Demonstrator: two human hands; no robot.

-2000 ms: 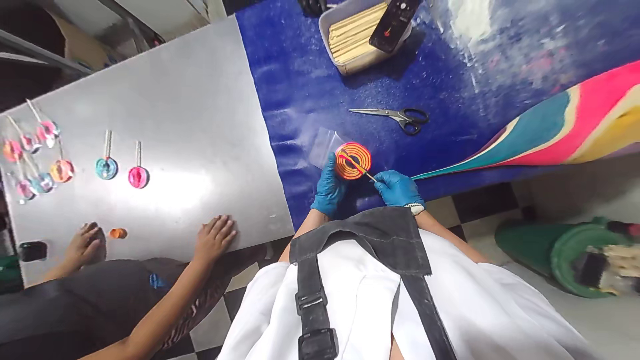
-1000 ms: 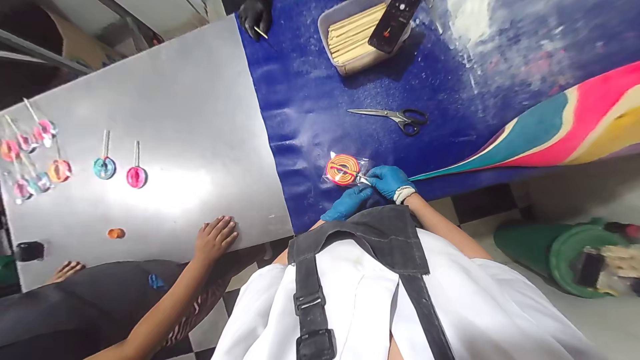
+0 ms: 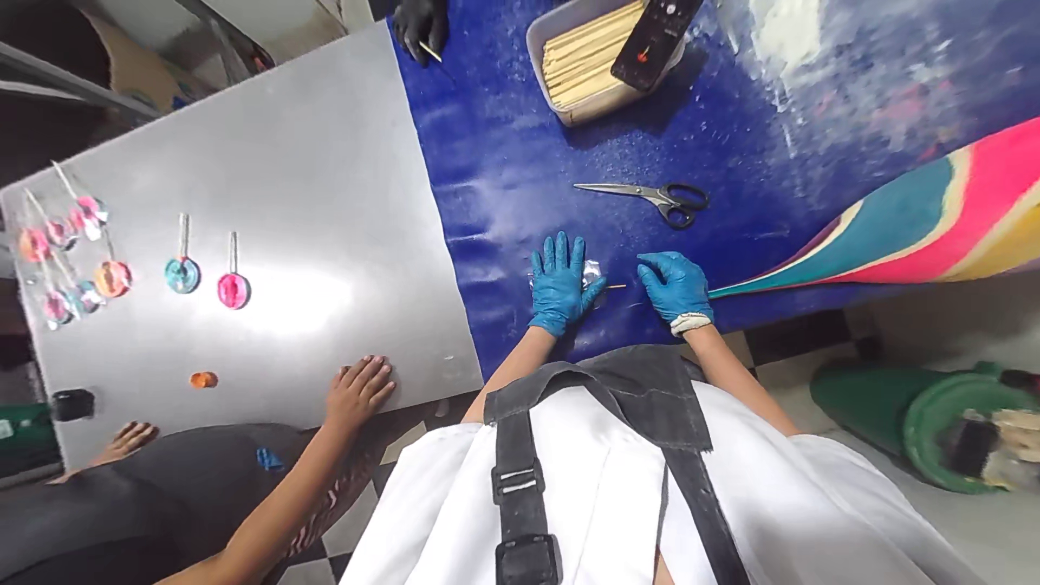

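My left hand (image 3: 559, 286), in a blue glove, lies palm down with its fingers spread on the blue table cover, over a wrapped lollipop. Clear wrapper (image 3: 591, 273) shows beside its thumb, and a thin wooden stick (image 3: 617, 286) points right from under it; the candy disc is hidden. My right hand (image 3: 676, 284), also blue-gloved, rests to the right with its fingers apart and nothing visible in it. It is close to the thin tip of a large striped candy mass (image 3: 886, 219). Scissors with black handles (image 3: 650, 195) lie beyond both hands.
A tub (image 3: 581, 118) of wooden sticks, with a phone (image 3: 656, 45) over its rim, stands at the back. Wrapped lollipops (image 3: 182, 275) and an orange piece (image 3: 203, 379) lie on the metal table (image 3: 325, 203). A co-worker stands at left; another's black-gloved hand (image 3: 421, 28) holds a stick. A green bin (image 3: 918, 422) is at right.
The red and yellow lollipop, in view a second ago, is now covered by my left hand, which has spread flat over it. My right hand has let go of the stick and moved right.
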